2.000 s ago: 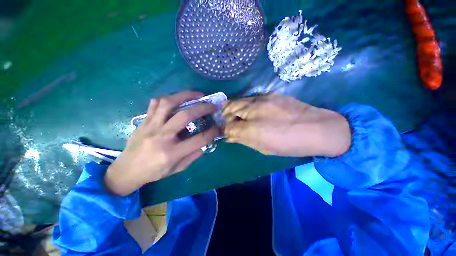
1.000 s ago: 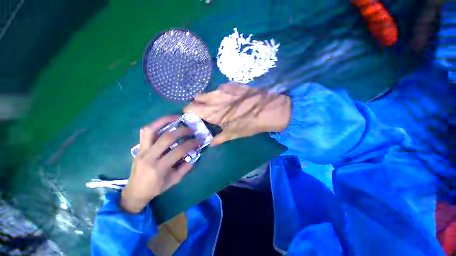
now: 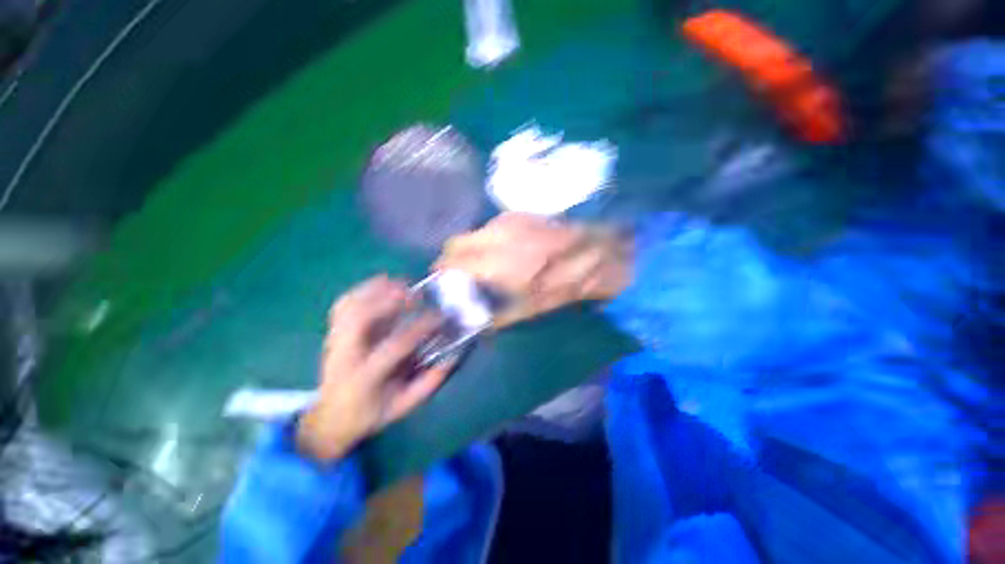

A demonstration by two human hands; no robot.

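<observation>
The frame is blurred. My left hand holds a small clear-edged device housing from its left side, with fingers spread over it. My right hand is at the upper right end of the housing, its fingertips touching or very near it; whether it holds a small part is hidden. White cables stick out to the left beside my left wrist. A pile of small white parts lies just above my right hand. A round grey-purple dimpled dish lies left of the pile.
An orange-red tool grip lies at the upper right. A whitish object shows at the top edge. Crumpled clear plastic is at the lower left. The green work surface curves around. Blue fabric shows at the far right edge.
The view has turned and shifted, so the dish and pile appear smaller and lower than at first. A whitish object has come into view at the top. My left hand still holds the housing.
</observation>
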